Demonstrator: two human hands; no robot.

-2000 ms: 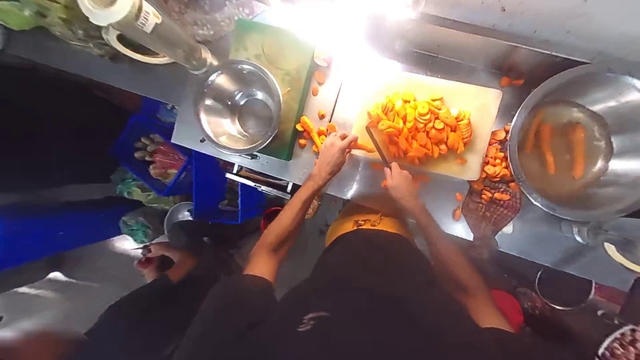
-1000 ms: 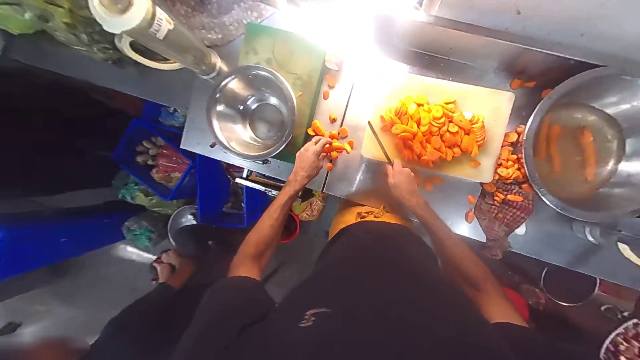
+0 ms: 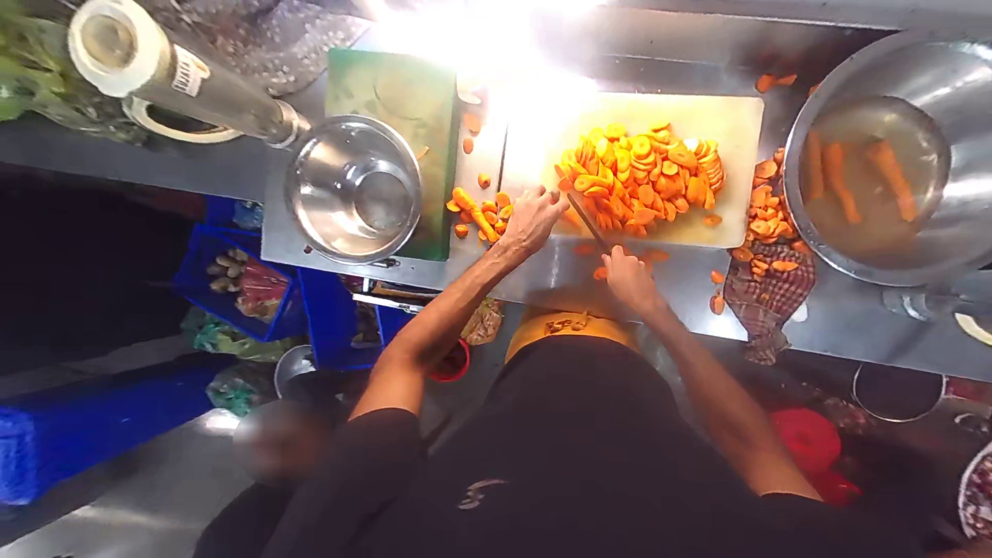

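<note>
My right hand (image 3: 632,280) grips a kitchen knife (image 3: 590,222), its blade pointing up and left at the near edge of the sliced carrots (image 3: 643,182). Those slices are heaped on a pale cutting board (image 3: 736,147). My left hand (image 3: 535,221) is just left of the blade, over the board's left side, fingers bent; a bit of carrot appears at its fingertips, but its grip is unclear. Carrot pieces (image 3: 477,213) lie on the steel counter left of that hand. More carrot slices (image 3: 767,209) rest right of the board, by a checked cloth (image 3: 771,298).
A steel basin (image 3: 860,260) with water and whole carrots (image 3: 891,178) stands at right. On the left, a steel bowl (image 3: 353,186) sits partly over a green cutting board (image 3: 434,155), beside a blender jar (image 3: 225,89). Below the counter are blue crates (image 3: 267,322) and a person's blurred head (image 3: 283,442).
My left hand has moved from the loose carrot pieces on the counter right to the board beside the knife. The knife stays in my right hand. The person at lower left has shifted.
</note>
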